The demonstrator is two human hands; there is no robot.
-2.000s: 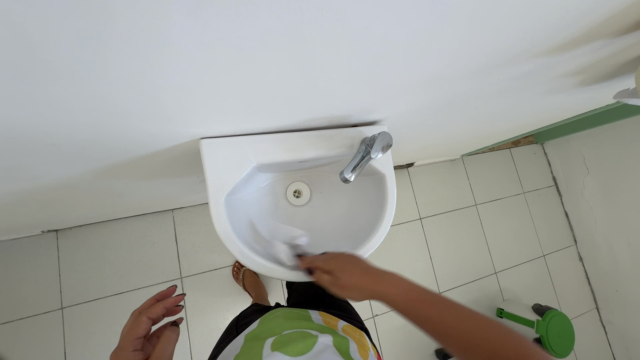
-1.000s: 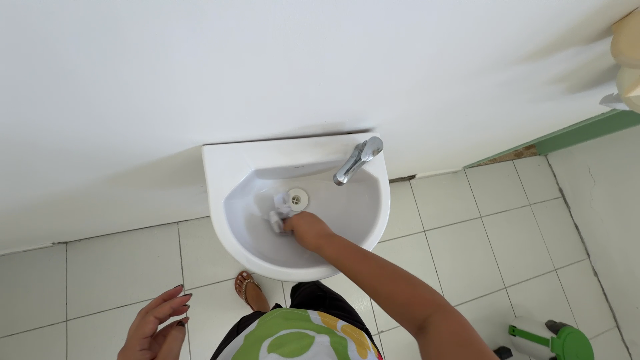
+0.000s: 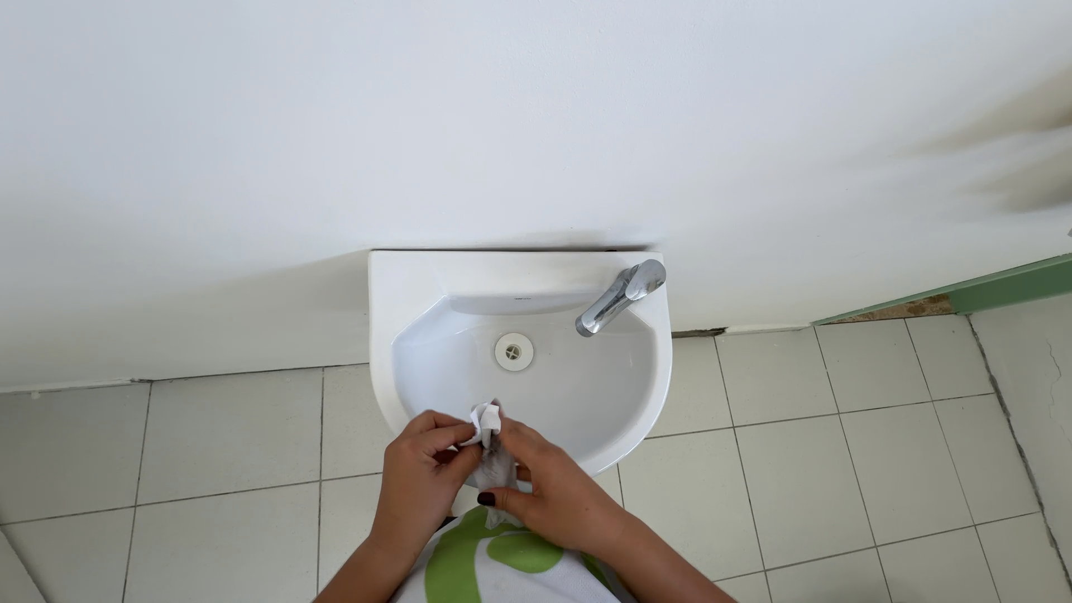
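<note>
A crumpled white and greyish cloth or wipe (image 3: 496, 465) hangs between my two hands, over the front rim of a white ceramic washbasin (image 3: 519, 419). My left hand (image 3: 425, 469) pinches its upper left part between thumb and fingers. Around its right side curl the fingers of my right hand (image 3: 553, 486), the thumb lying across its lower part. A round white drain (image 3: 513, 352) with a cross grate sits in the bowl beyond the hands. On the basin's back right corner stands a chrome tap (image 3: 621, 297); no water is seen running from it.
Behind the basin rises a white wall (image 3: 502, 126). Pale floor tiles (image 3: 787, 477) lie on both sides. A green strip (image 3: 1013, 285) runs along the wall's foot at the right. Green and white fabric (image 3: 511, 561) covers my torso just below the hands.
My right hand has come up out of the bowl with the white cloth or wipe, towards my body. My left hand, apart from it before, has moved right and taken hold of it too.
</note>
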